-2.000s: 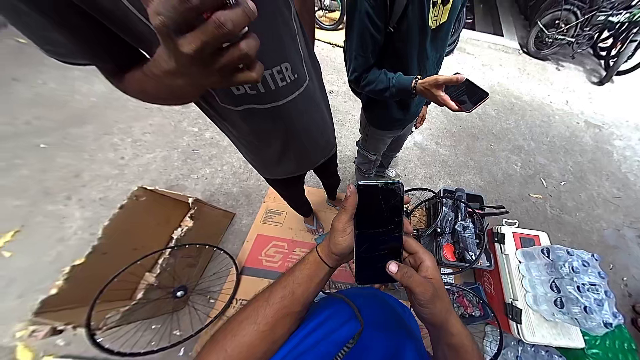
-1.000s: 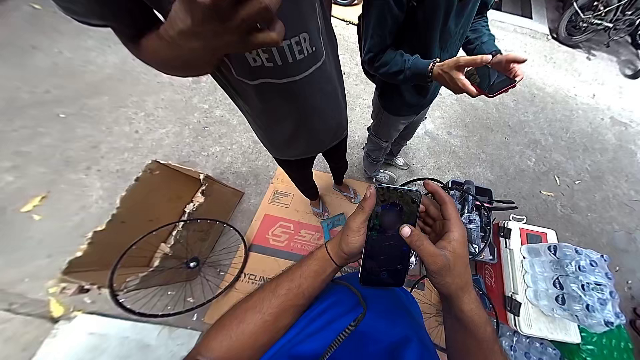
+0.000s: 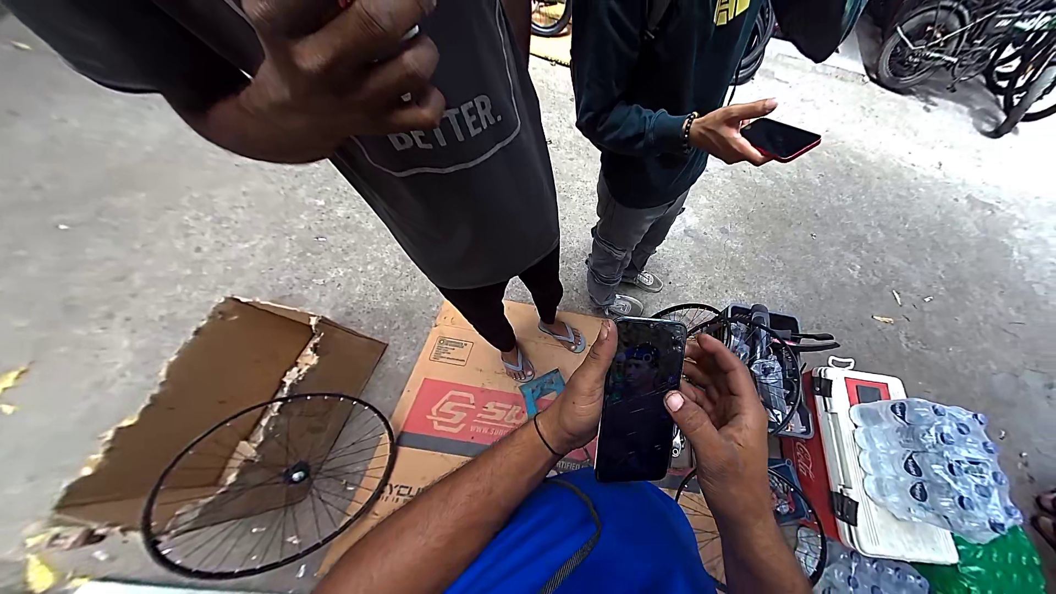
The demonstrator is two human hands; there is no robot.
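A smartphone [image 3: 639,404] with a dark, reflecting screen is held upright above my blue shirt. My left hand [image 3: 582,396] grips its left edge, thumb along the side. On the right edge, my right hand [image 3: 719,404] holds it too, the thumb tip at the rim of the screen and the other fingers curled behind and beside it. Below the hands lies a printed cardboard sheet [image 3: 478,412] on the ground. A bare bicycle wheel [image 3: 389,437] with spokes and a hub rests at the left, partly over torn brown cardboard [image 3: 223,371].
Two people stand in front; one holds a phone [image 3: 780,139], the other raises a hand [image 3: 346,74] close by. At right are a red and white cooler [image 3: 895,528], shrink-wrapped water bottles [image 3: 932,462], another wheel [image 3: 689,312] and a tool case [image 3: 780,322]. Bicycles [image 3: 924,45] stand at the far right.
The person at the right had both hands at their phone one second ago; now one hand holds it out. Both my hands remain on my phone.
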